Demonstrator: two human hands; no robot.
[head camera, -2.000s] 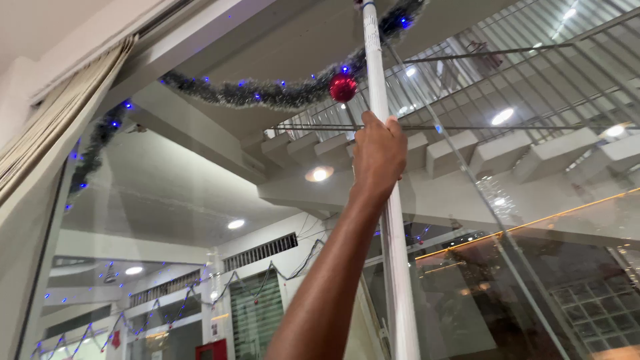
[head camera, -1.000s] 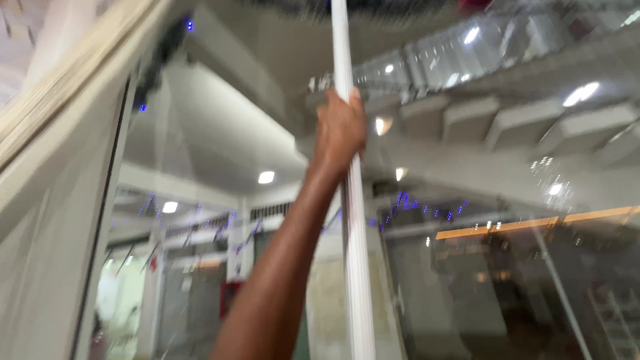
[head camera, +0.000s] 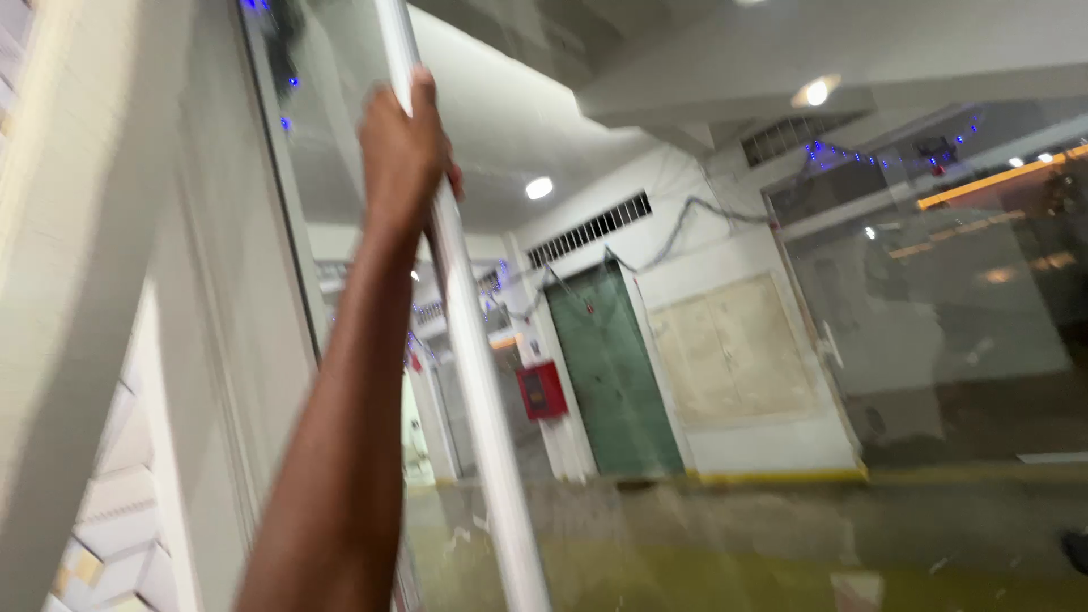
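My left hand (head camera: 406, 149) is raised, its back toward me and its fingers wrapped around a long white pole (head camera: 486, 391). The pole leans slightly, running from the top edge down past my forearm and out at the bottom edge. Both its ends are outside the view. Behind it stands a large glass pane (head camera: 765, 527), with faint reflections on its surface. My right hand is not in view.
At the left are a pale curtain (head camera: 76, 255) and a dark-edged frame strip (head camera: 285, 195). Through the glass show a green door (head camera: 616, 374), a red wall box (head camera: 541, 391), a ceiling lamp (head camera: 539, 188) and a garland (head camera: 680, 225) with blue lights nearby.
The view has swung down and leftward, from the stairs and red bauble toward the green door and floor. My left hand keeps hold of the pole throughout.
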